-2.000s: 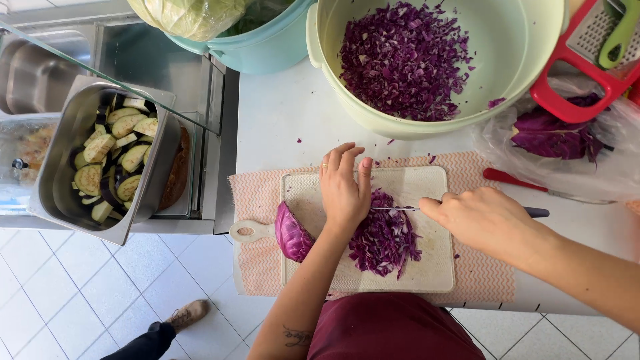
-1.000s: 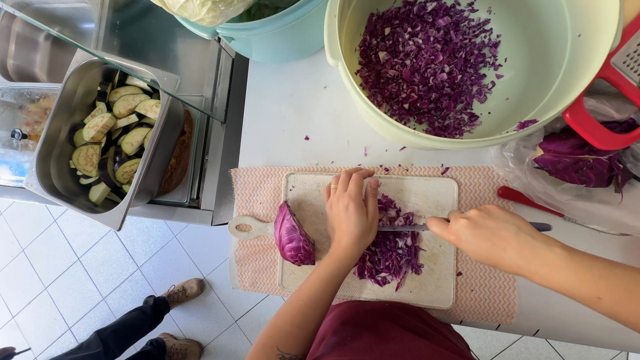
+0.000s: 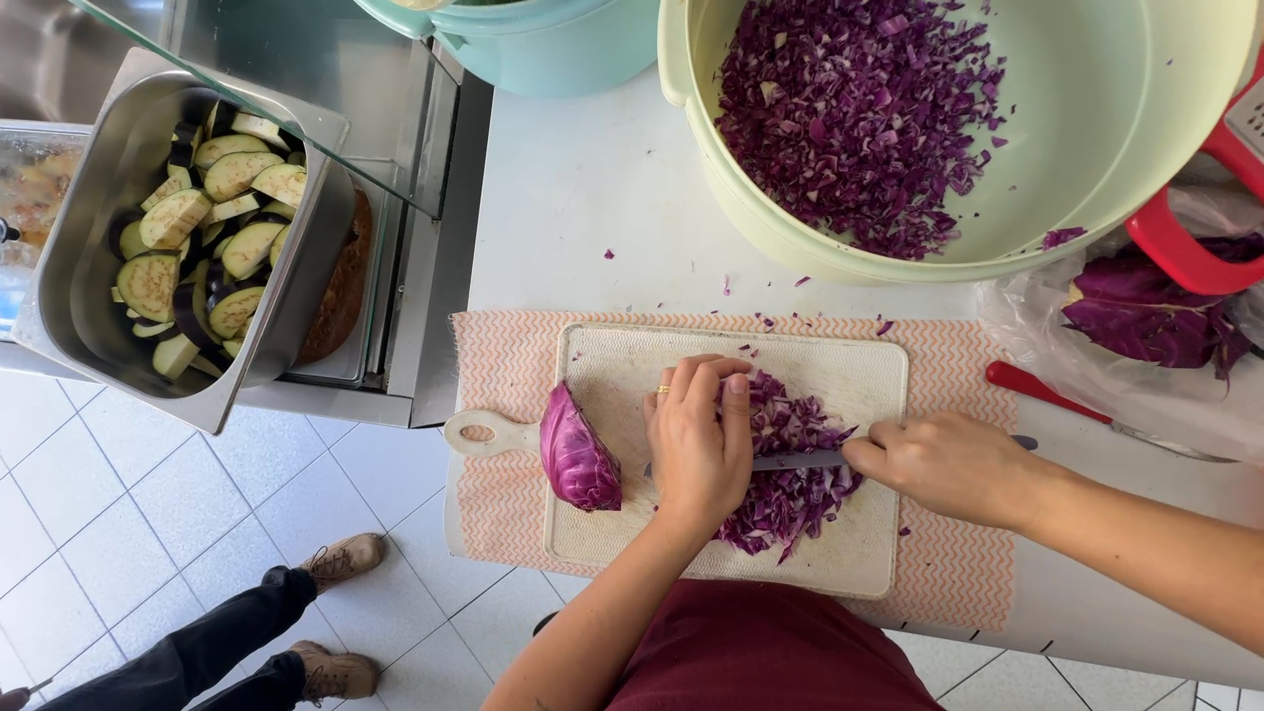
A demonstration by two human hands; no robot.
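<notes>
A pile of chopped red cabbage [image 3: 795, 509] lies on a white cutting board [image 3: 874, 370]. The blade of a knife [image 3: 800, 460] crosses the pile; my right hand [image 3: 943, 466] is closed round its handle, whose dark end shows beyond the fist. Over the blade's tip end sits my left hand [image 3: 699, 434], a ring on one finger, bent fingers at the pile's left edge; whether it presses on the blade is hidden. A red cabbage wedge [image 3: 580, 449] rests at the board's left side, beside the handle with a hole. An orange-patterned cloth [image 3: 504, 365] is under the board.
Behind the board stands a large pale green tub [image 3: 721, 168] with chopped red cabbage. A red-handled knife [image 3: 1047, 390] and bagged red cabbage [image 3: 1150, 316] lie right. At left are a steel pan of sliced eggplant [image 3: 336, 128] and a glass panel [image 3: 286, 123]. Another person's shoes [image 3: 346, 561] show below.
The other person's legs have come further into view at lower left. My left hand has turned from raised, spread fingers to bent ones lower over the blade. The knife stays in my right hand.
</notes>
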